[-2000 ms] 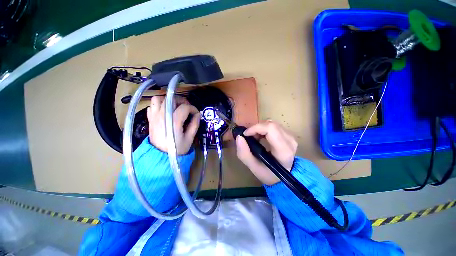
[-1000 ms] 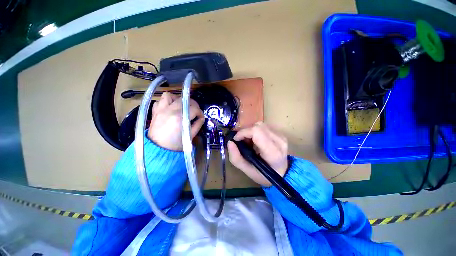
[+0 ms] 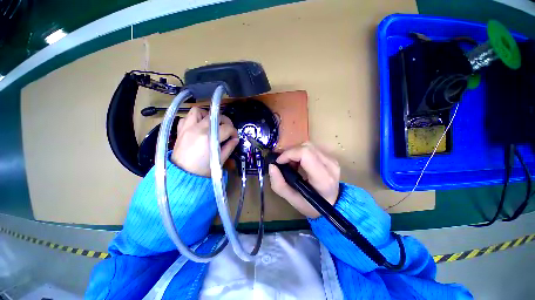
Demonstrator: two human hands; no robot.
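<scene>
The open black ear cup point(image 3: 264, 126) lies on the orange-brown fixture point(image 3: 296, 117), its pale round middle facing up. The soldering iron point(image 3: 317, 200) is in my right hand point(image 3: 308, 176), its tip at the cup's middle beside the terminals. My left hand point(image 3: 199, 142) is at the cup's left edge, behind a hoop, fingertips pinched; what they hold cannot be made out. Two pale metal hoops point(image 3: 216, 158) arch over my left hand. The other ear cup point(image 3: 229, 79) stands behind. The boom microphone point(image 3: 151, 111) points left.
The black headband strap point(image 3: 119, 129) curves at the left on the cardboard sheet point(image 3: 70, 146). The blue tray point(image 3: 385, 117) at the right holds the soldering iron stand point(image 3: 419, 82), yellow sponge point(image 3: 425, 140) and green solder spool point(image 3: 503, 44). Solder wire hangs from it.
Since two seconds ago, the iron and my right hand have moved slightly left, with the tip closer to the terminals. The view has shifted slightly. Little differs from one second ago.
</scene>
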